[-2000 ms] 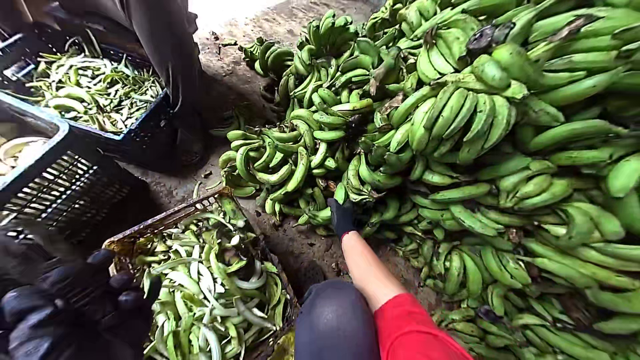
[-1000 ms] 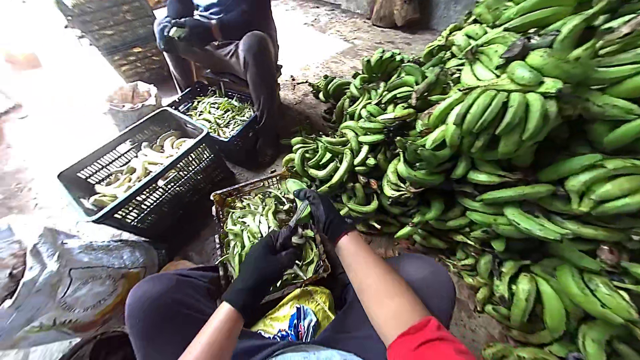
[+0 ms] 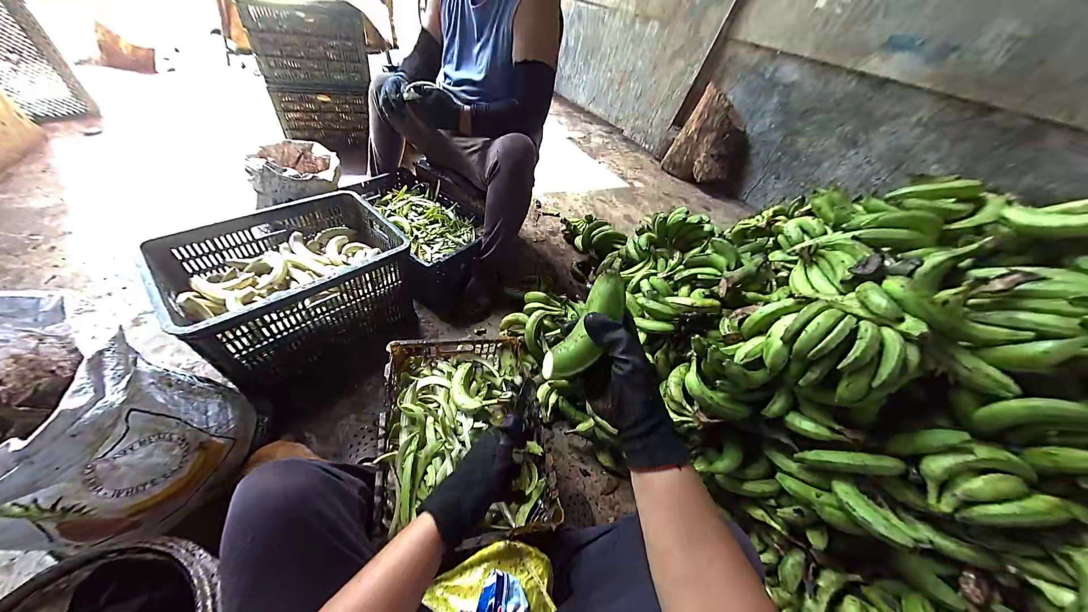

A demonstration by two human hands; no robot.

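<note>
My right hand [image 3: 629, 391], in a black glove, grips a green plantain [image 3: 586, 336] above the near crate's right rim; the fruit's lower end shows a pale cut face. My left hand [image 3: 480, 476], also gloved in black, is curled over the crate of peels [image 3: 425, 416]; a dark, thin thing seems to rise from its fingers, but what it is cannot be told. To the right of my right hand lies a large heap of green plantains [image 3: 833, 340]. Ahead on the left, a dark plastic crate [image 3: 280, 314] holds peeled plantains [image 3: 280, 268].
A co-worker [image 3: 476, 102] in dark gloves sits ahead, behind another crate of peels [image 3: 429, 225]. Stacked crates [image 3: 310, 76] and a small sack [image 3: 293, 170] stand beyond. A printed sack [image 3: 144, 442] and a round container [image 3: 119, 578] are at left. A wood block [image 3: 705, 140] leans on the wall.
My right hand was at the heap two seconds ago, then met my left over the crate. Now the hands are apart, the right holding up the plantain. The view has swung upward.
</note>
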